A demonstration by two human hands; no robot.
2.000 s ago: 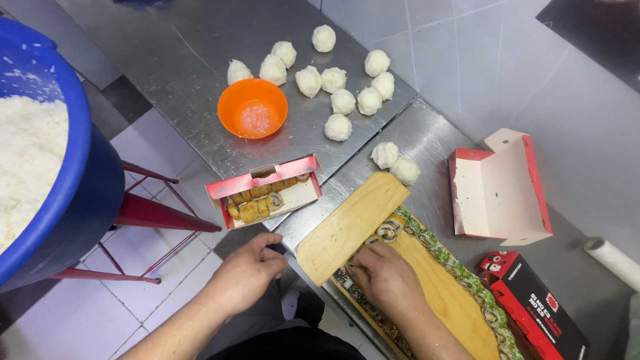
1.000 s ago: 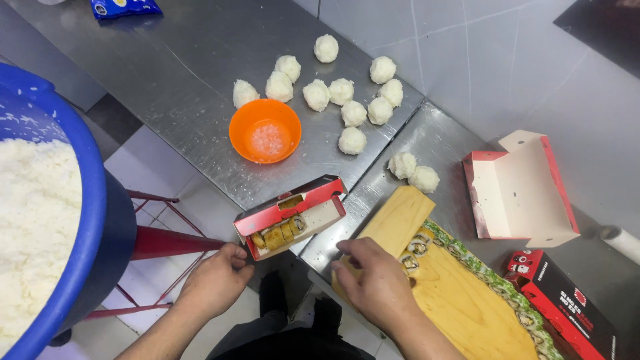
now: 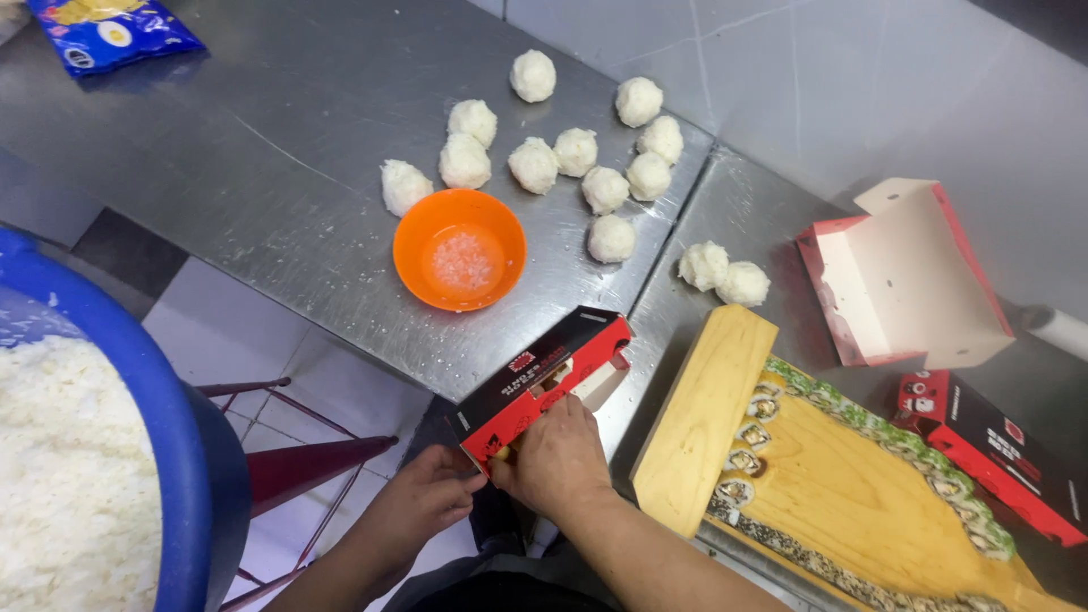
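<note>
A red and black cardboard box [image 3: 544,378] sits at the steel table's front edge, its lid partly lowered. My right hand [image 3: 557,455] reaches into its near side; its fingertips are hidden, so any hold on the food inside cannot be told. At the box's lower left corner, my left hand [image 3: 438,493] touches the cardboard with bent fingers. Right of my hands lies a wooden sushi board [image 3: 850,484] with a raised wooden end [image 3: 705,416]. Sushi rolls with green coating [image 3: 884,433] line one edge, dark-speckled rolls [image 3: 816,552] the other, and several cut pieces [image 3: 745,461] sit beside the raised end.
An orange bowl [image 3: 459,249] of water and rice grains stands behind the box. Several rice balls [image 3: 606,189] lie around it. An open box [image 3: 914,276] and a closed box [image 3: 1003,450] are at right, a blue tub of rice [image 3: 195,442] at left, and a blue packet [image 3: 119,34] farther back.
My right hand has moved left from the board to the box. The box's lid, more raised earlier, now leans over its contents. My left hand stays near the box's lower left corner.
</note>
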